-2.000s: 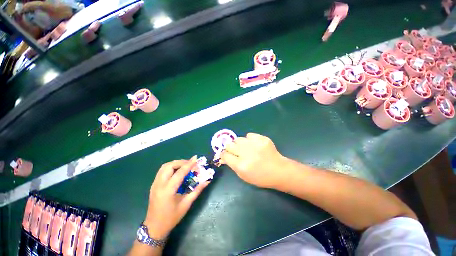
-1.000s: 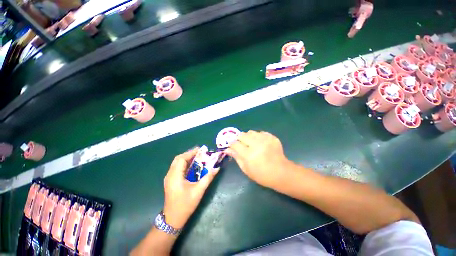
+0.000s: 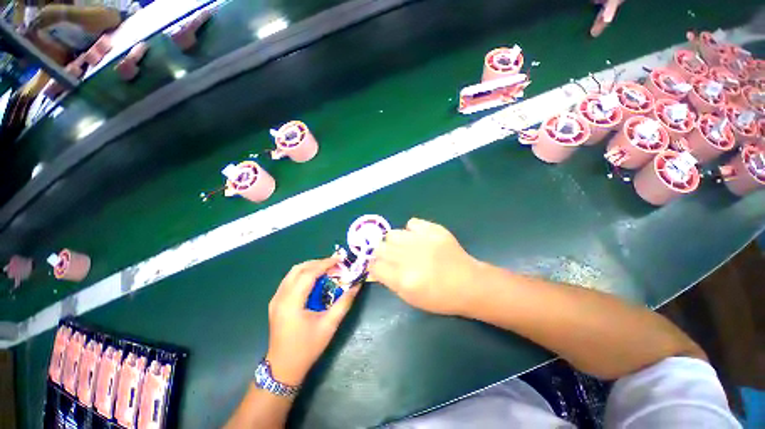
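Observation:
My left hand holds a handle with a bright blue part and small pale and dark parts at its upper end. My right hand holds a fan head from its right side, its white-and-pink ring facing up. The head's lower edge is close against the handle's upper end, between my two hands. The fingers hide the join and most of the wires, so I cannot tell whether the two are connected.
Many fan heads are clustered at right. A black tray of pink handles is at lower left. Beyond the pale strip, the belt carries loose heads and a head with a handle. Part of another person's hand shows at top right.
The fan head has come down and left, closer against the handle. On the belt, the head with a handle and the loose heads have shifted in view.

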